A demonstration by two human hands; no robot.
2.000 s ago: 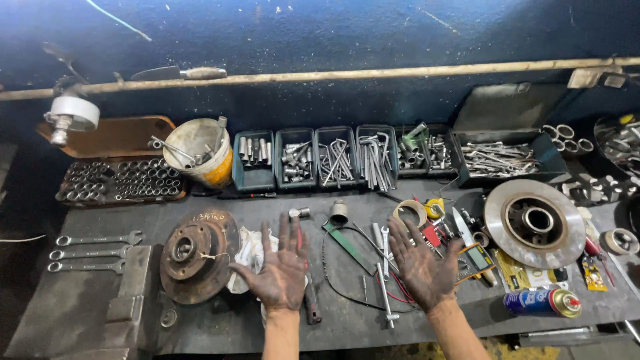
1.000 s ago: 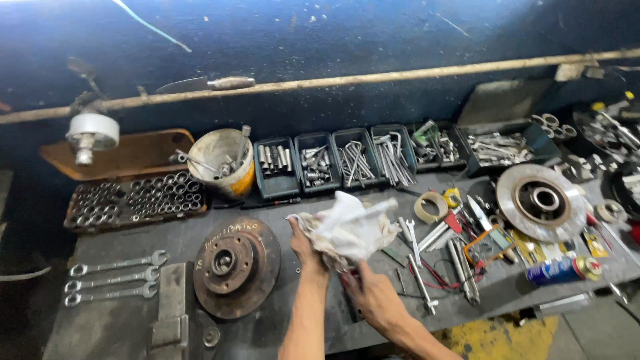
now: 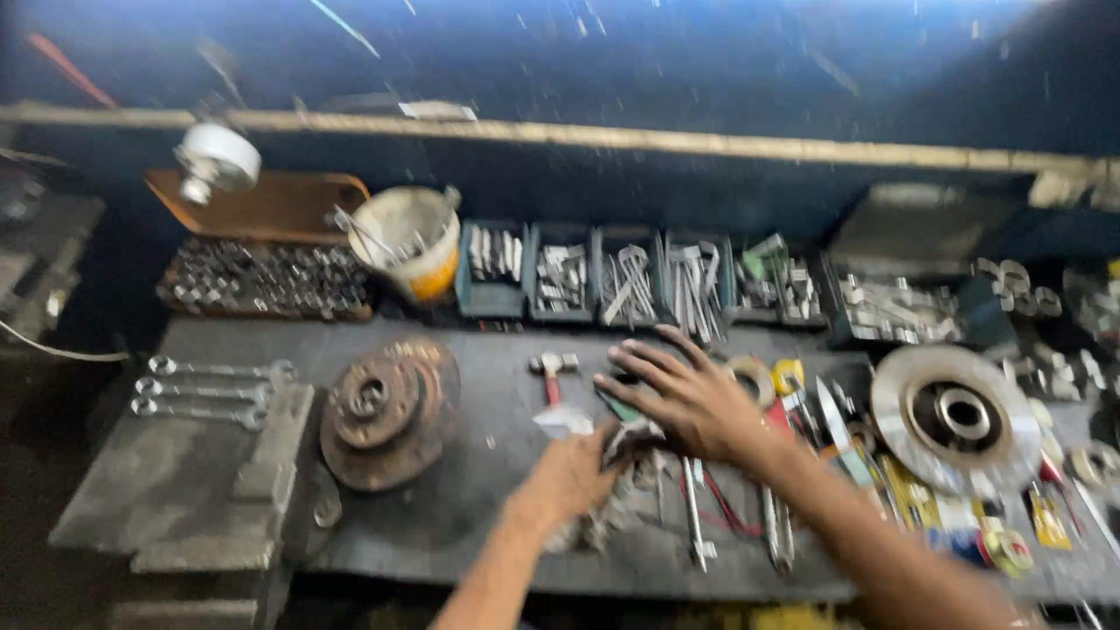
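At the middle of the bench, my left hand (image 3: 573, 472) grips a white, dirty-grey cloth (image 3: 564, 422). My right hand (image 3: 687, 398), its fingers spread and blackened, lies over the same cloth close to the left one; whether it grips any of it is hidden. Just behind the left hand lies a hammer (image 3: 553, 366) with a red handle. A rusty brake disc (image 3: 385, 416) lies to the left, and a cleaner brake disc (image 3: 958, 420) to the right. Long metal tools (image 3: 696, 516) lie just right of the cloth. The view is blurred by motion.
Three combination wrenches (image 3: 206, 389) lie on a metal block at the left. Along the back stand a socket set (image 3: 267, 278), a bucket (image 3: 407, 241), bins of tools (image 3: 560, 280) and a wrench tray (image 3: 901, 306). A spray can (image 3: 971, 544) lies at the right.
Two seconds ago both palms were spread with no cloth in them; one second ago both hands held the cloth bunched up. Now it is lower, and the right hand's fingers are spread over it.
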